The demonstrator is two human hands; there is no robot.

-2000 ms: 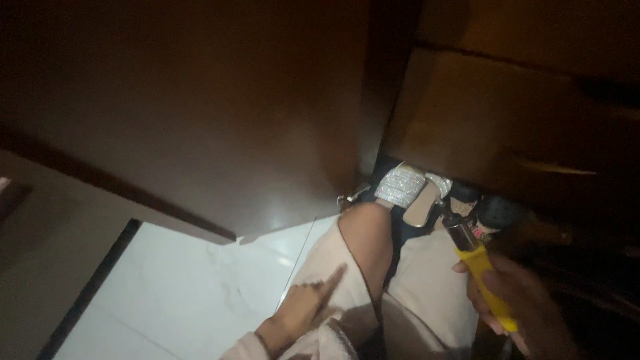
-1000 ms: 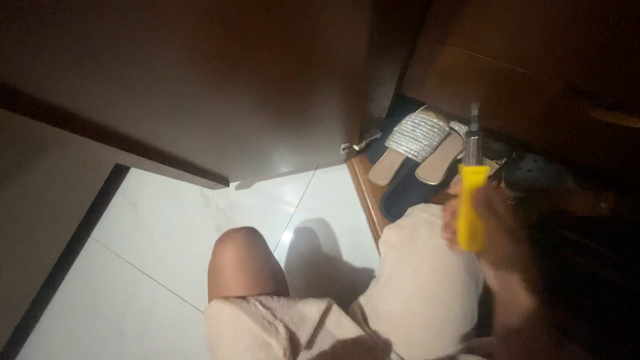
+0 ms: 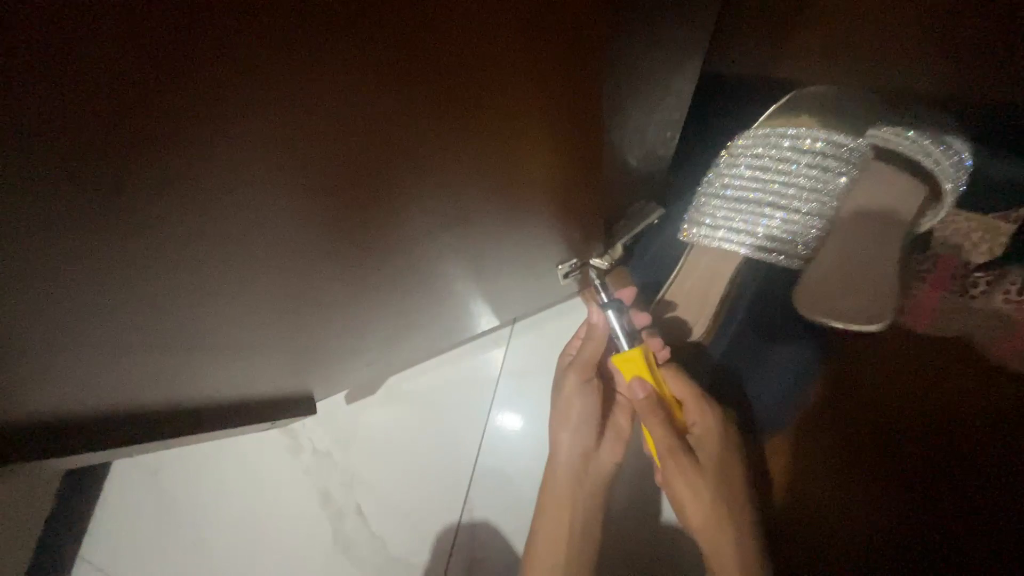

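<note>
My right hand (image 3: 692,440) grips the yellow handle of a screwdriver (image 3: 640,368), whose metal shaft points up and left. The tip is at a metal cabinet hinge (image 3: 596,262) low on the edge of a dark wooden door (image 3: 384,200). My left hand (image 3: 592,384) is close beside the shaft, its fingertips near the tip just below the hinge; whether they hold the shaft or something small cannot be made out.
Right of the hinge lie slide sandals with a glittery silver strap (image 3: 776,192), on something dark blue. Patterned items (image 3: 968,280) are at the far right. White marble-look floor tiles (image 3: 384,480) spread below the door, and a dark wooden edge (image 3: 160,424) juts in at the left.
My right hand has brought the screwdriver to the hinge. My left hand, pointing over my lap two seconds ago and not plainly seen one second ago, is now beside the shaft. The view has moved closer.
</note>
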